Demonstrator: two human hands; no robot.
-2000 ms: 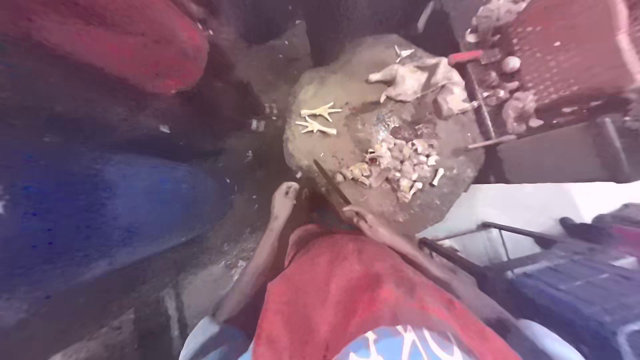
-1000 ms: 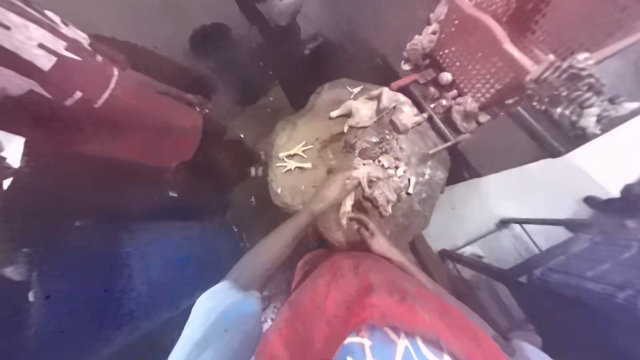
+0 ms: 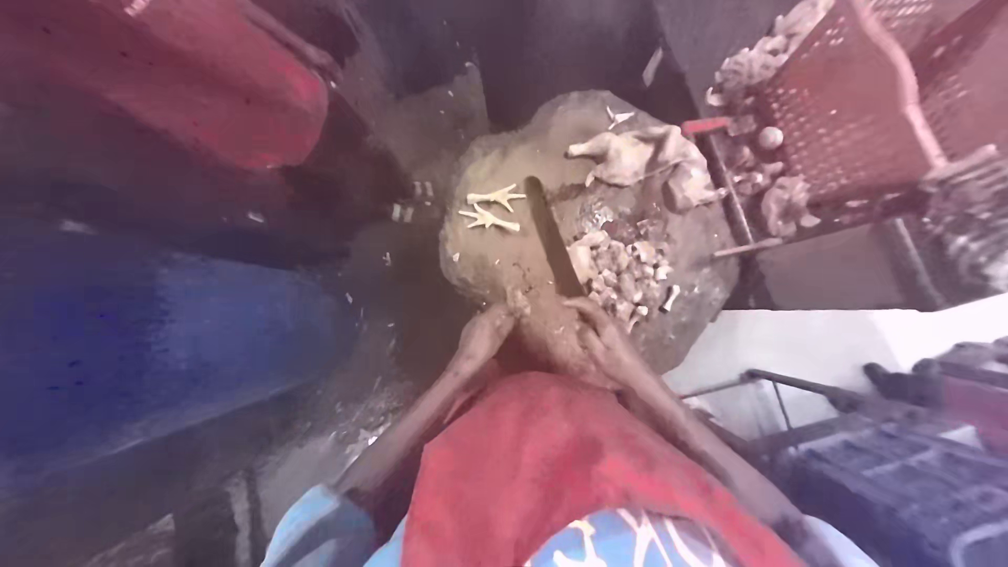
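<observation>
My right hand [image 3: 594,327] is closed around the near end of a long dark knife [image 3: 551,236], whose blade points away across a round chopping block [image 3: 504,157]. At the block's near edge, my left hand [image 3: 490,327] has its fingertips on a small pale piece of meat [image 3: 517,301]. Two yellowish chicken feet [image 3: 494,206] lie left of the blade. To its right is a heap of chopped chicken pieces [image 3: 626,272]. Behind the heap rests a larger plucked chicken carcass [image 3: 642,157]. The knife's handle is hidden in my hand.
A red perforated crate [image 3: 835,102] stands at the upper right, with pale meat pieces [image 3: 783,205] beside it. A red-handled tool [image 3: 709,126] lies at the block's right edge. A blue container [image 3: 157,346] and a red one [image 3: 236,94] are at the left. Dark blue crates [image 3: 906,488] are at the lower right.
My left hand was over the meat heap a second ago and is now at the near left edge of the block. The knife blade now lies in plain sight over the block.
</observation>
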